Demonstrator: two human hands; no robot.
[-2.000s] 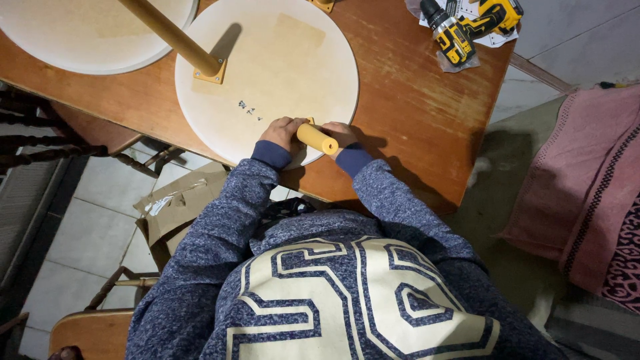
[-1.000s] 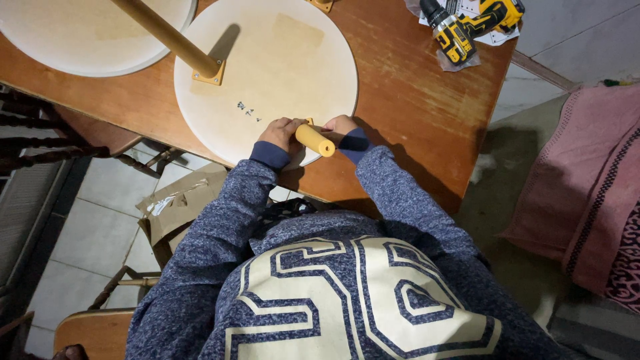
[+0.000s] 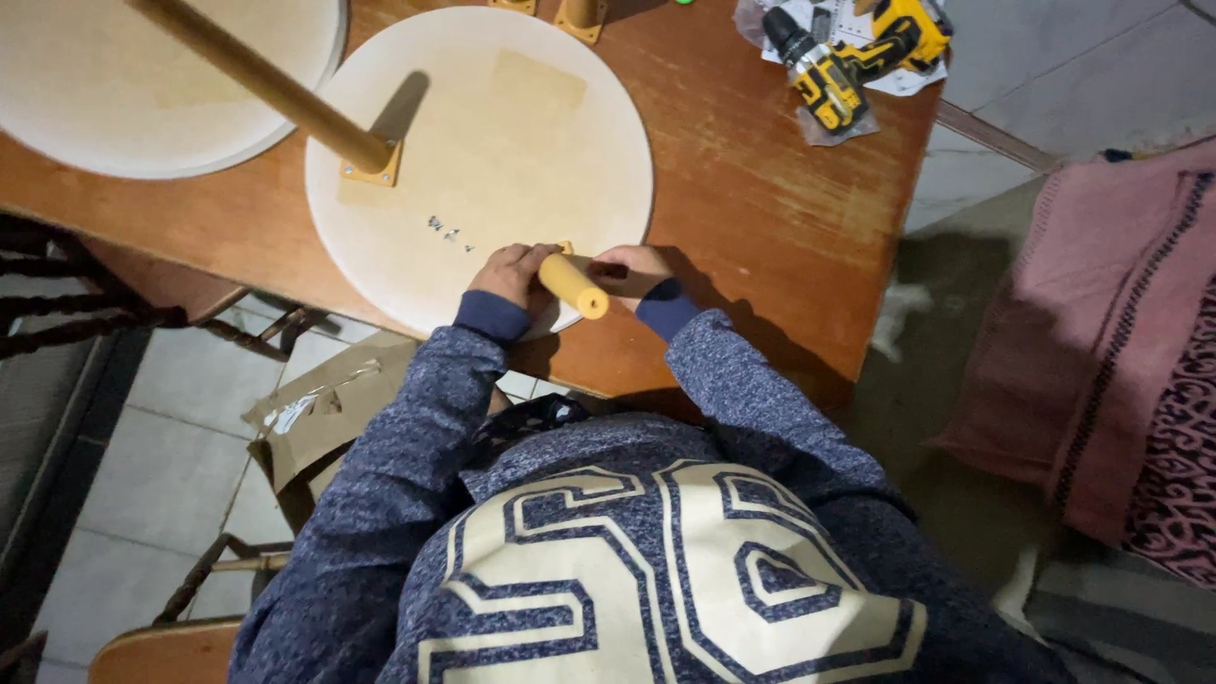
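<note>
A round white-edged tabletop [image 3: 484,142] lies underside up on a wooden table. Near its edge closest to me stands a yellow wooden leg [image 3: 572,283], its free end pointing toward me. My left hand [image 3: 513,275] grips the leg's left side near the base. On the other side, my right hand [image 3: 632,273] is by the leg with its fingers bent; whether it holds something small cannot be told. Another leg [image 3: 275,90] is fixed to the disc by a square plate with screws [image 3: 372,169]. Several loose screws [image 3: 444,228] lie on the disc, left of my left hand.
A yellow and black cordless drill [image 3: 836,81] lies on plastic and papers at the wooden table's [image 3: 760,218] far right. A second round top [image 3: 171,85] is at upper left, more leg ends [image 3: 581,17] at the far edge. Chairs, an opened cardboard box [image 3: 332,404] and a pink cloth [image 3: 1054,342] surround the table.
My right hand has shifted slightly away from the leg, leaving a gap beside it. My left hand stays at the leg.
</note>
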